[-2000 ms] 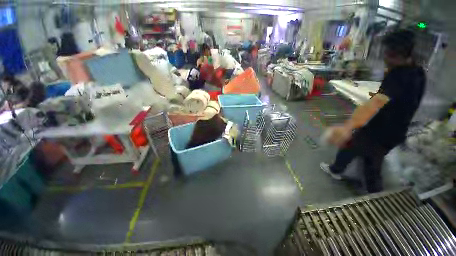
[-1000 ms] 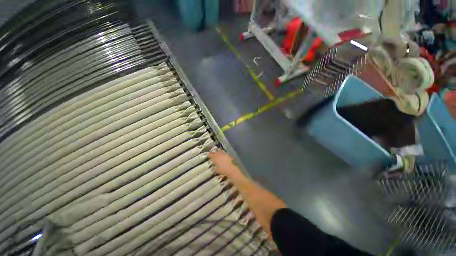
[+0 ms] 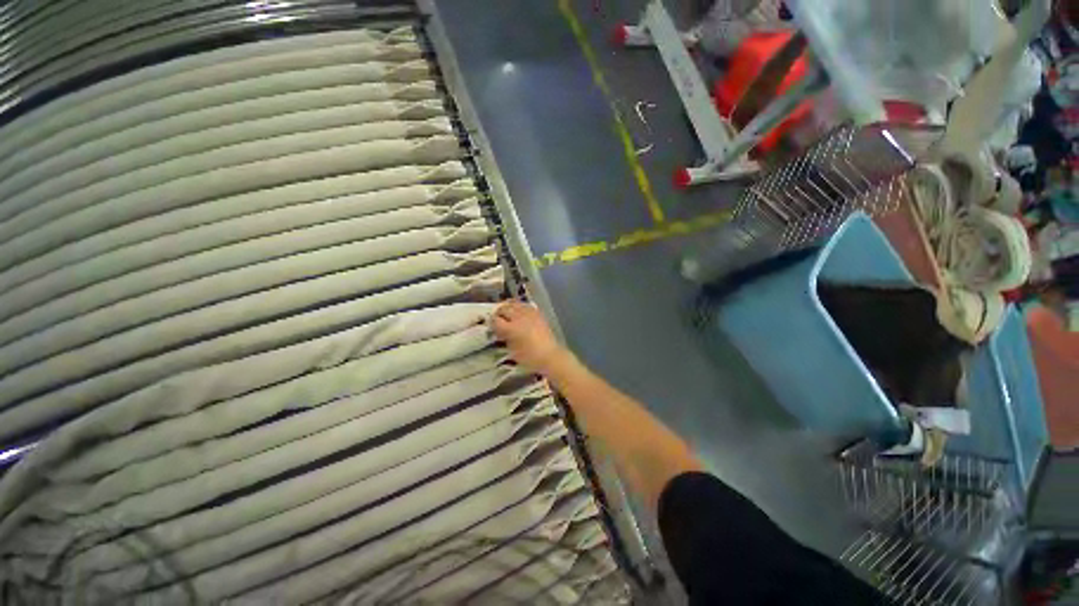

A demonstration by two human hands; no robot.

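A cream pleated curtain panel (image 3: 237,255) lies over steel tubes in long parallel ridges, its pinched pleat ends along the rack's right edge. My right hand (image 3: 521,335) reaches in from the lower right in a black sleeve. Its fingers are closed on the end of one pleat at that edge; the fingertips are partly hidden in the cloth. The pleats left of and below the hand lie looser and wrinkled, bending at the lower left. My left hand is not in view.
Bare steel tubes (image 3: 213,26) show at the upper left. Right of the rack's rail is grey floor with yellow lines (image 3: 615,246). A light-blue basket (image 3: 775,343) with dark cloth, wire racks (image 3: 923,491), white table legs (image 3: 698,101) and cream rolls stand at the right.
The view has swung from the workshop and a standing person down to the rack. Since one second ago, the cloth near my right hand has shifted, and a long wrinkled pleat now reaches the hand.
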